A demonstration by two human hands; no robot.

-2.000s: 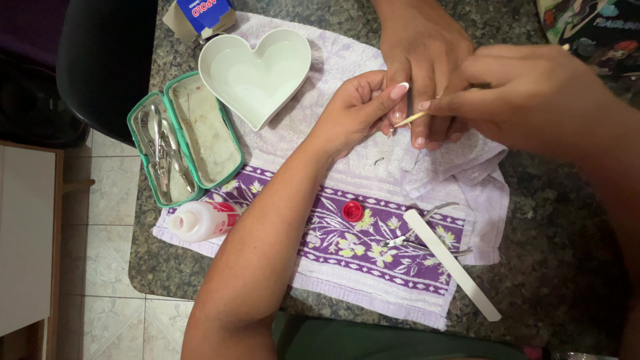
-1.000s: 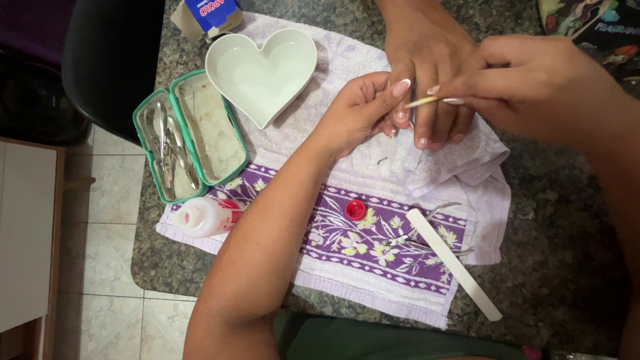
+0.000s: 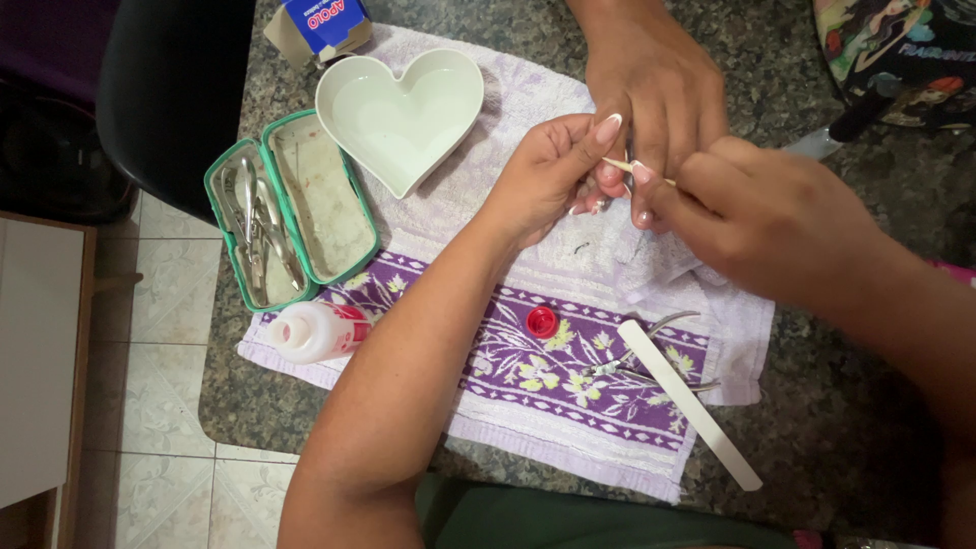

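Observation:
My left hand, thumb on top, holds a finger of another person's hand, which comes in from the top edge. In my right hand is a thin wooden stick, its pointed tip at the nail of the held finger. Under the hands lies a white and purple towel. On its purple band rest a red cap, metal cuticle nippers and a white nail file lying across them. An uncapped white bottle is beside my left forearm.
A heart-shaped white bowl of clear liquid stands by an open green case holding metal tools. Behind are a blue box and the granite tabletop. A patterned bag lies top right, with a black-capped object near it.
My right hand has shifted slightly, and the stick's tip now points at the nail from a different angle. My left hand keeps hold of the finger.

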